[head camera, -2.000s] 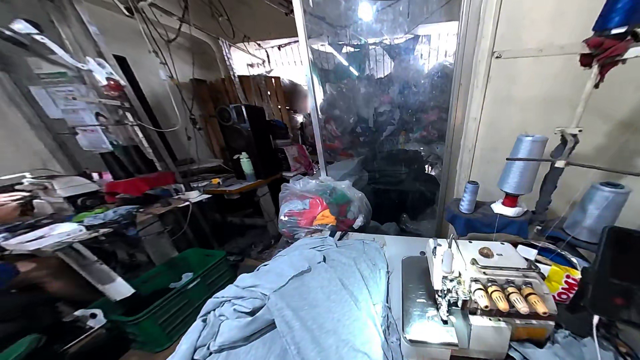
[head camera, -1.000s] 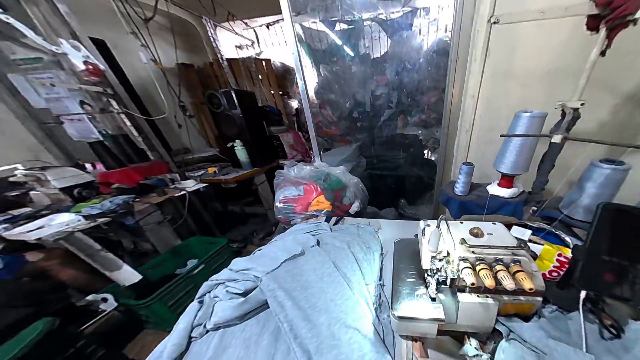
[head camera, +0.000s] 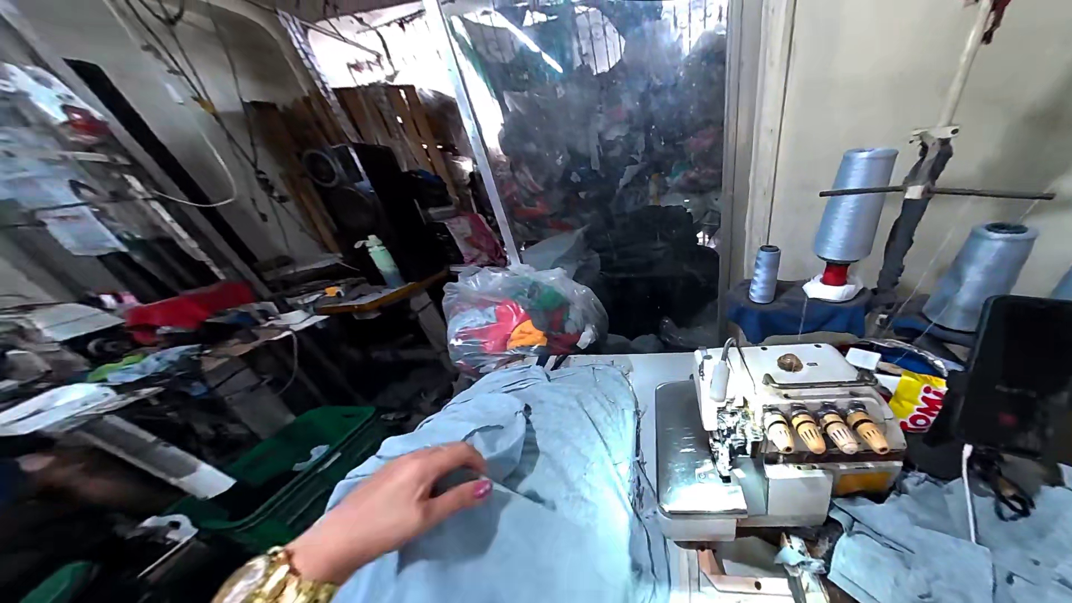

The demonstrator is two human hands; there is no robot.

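Observation:
My left hand [head camera: 410, 500], with a gold-coloured watch at the wrist, lies over the pile of light blue fabric [head camera: 578, 502] at the lower middle. Thumb and index finger close on a fold of the top piece, which lifts slightly at its edge. My right hand is out of view. Just right of the pile stands a white overlock sewing machine [head camera: 796, 419] with several tension dials and a shiny metal plate. Cones of light blue thread [head camera: 854, 205] stand behind it.
Light blue fabric pieces [head camera: 930, 536] lie right of the machine, below a black phone-like device [head camera: 1017, 368]. A clear plastic bag of coloured cloth [head camera: 523, 322] sits behind the pile. A green plastic crate [head camera: 293, 469] is at the left, near another worktable.
My left hand has come into view and taken hold of a fold of the light blue fabric. No hand of mine shows in the earlier frames.

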